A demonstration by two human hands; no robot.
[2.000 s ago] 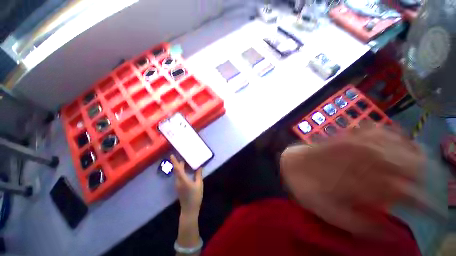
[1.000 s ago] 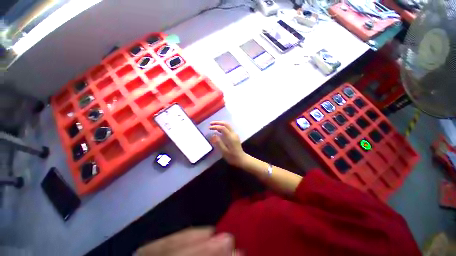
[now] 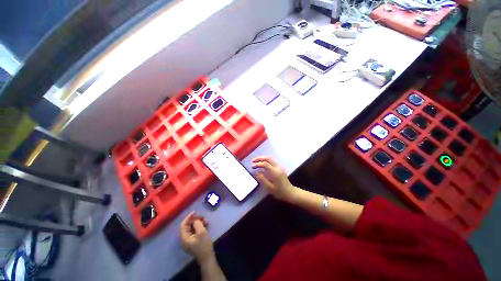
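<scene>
The test smartphone (image 3: pixel 230 172) lies with its bright white screen up, against the front edge of the red-orange bench tray (image 3: pixel 189 176). A smartwatch unit (image 3: pixel 212 199) with a lit white icon lies on the bench, left of the phone's lower end. My right hand (image 3: pixel 273 178) is beside the phone's right edge, fingers slightly bent and apart, holding nothing visible. My left hand (image 3: pixel 195 235) is at the bench's front edge below the watch unit, fingers loosely curled, no object visible in it. The bench tray holds several dark watch units along its left side and far corner.
A spare black smartphone (image 3: pixel 121 238) lies at the left. Two pale phones (image 3: pixel 297 79) and a dark-edged device (image 3: pixel 322 56) lie mid-bench, with a white corded device (image 3: pixel 377 72) at the edge. The side tray (image 3: pixel 443 211) holds watches, one showing a green ring. A fan (image 3: pixel 488 49) stands far right.
My left hand has come from the bottom edge of the picture to beside the watch unit. My right hand, earlier on the phone's lower end, stays at its right side. The view has shifted.
</scene>
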